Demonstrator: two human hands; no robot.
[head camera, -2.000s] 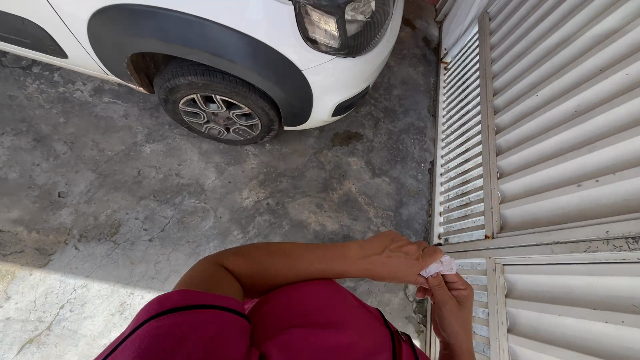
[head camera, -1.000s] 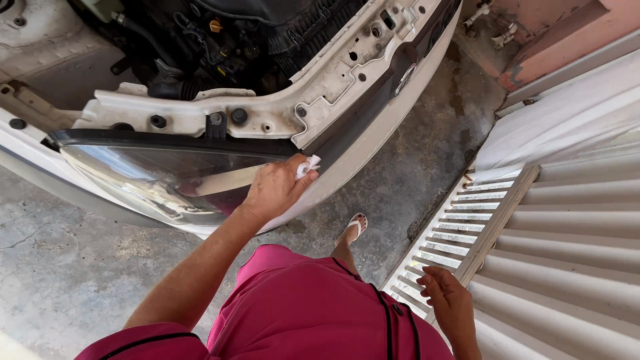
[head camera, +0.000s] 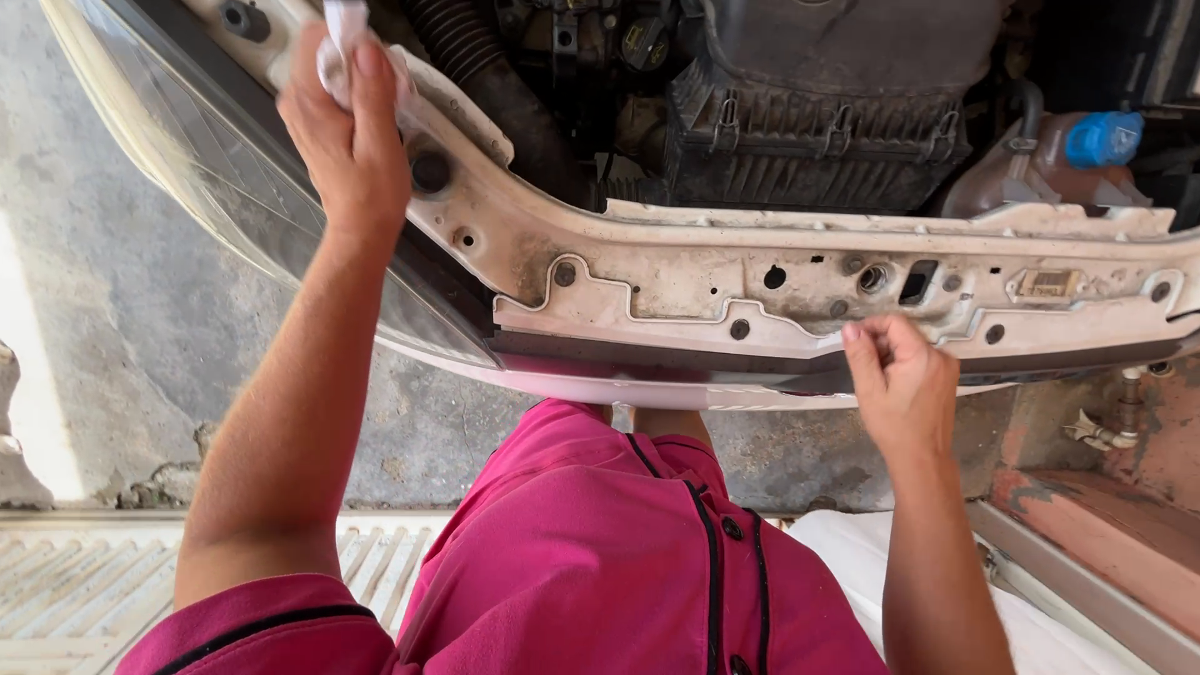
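Observation:
My left hand (head camera: 352, 141) grips a crumpled piece of white paper or cloth (head camera: 339, 70) above the front corner of the open engine bay, by the headlight (head camera: 216, 169). My right hand (head camera: 905, 384) is at the edge of the white front body panel (head camera: 675, 291), its fingers curled; whether they pinch anything there cannot be told. Behind the panel sit the black air filter housing (head camera: 816, 131) and a coolant reservoir (head camera: 1050, 159) with a blue cap (head camera: 1106, 139). A ribbed black hose (head camera: 455, 42) runs near my left hand.
The car's front bumper (head camera: 562, 384) curves close before my body. Behind me are a white slatted metal gate (head camera: 84, 581) and a white cloth or sheet (head camera: 844, 553). A pipe with a tap (head camera: 1116, 427) stands by the reddish wall (head camera: 1162, 394) at the right, above the concrete floor (head camera: 422, 441).
The view has shifted from the car's side to over its engine bay. My left hand, with the white piece, has moved from the headlight's edge to above the body panel; my right hand has come to the panel.

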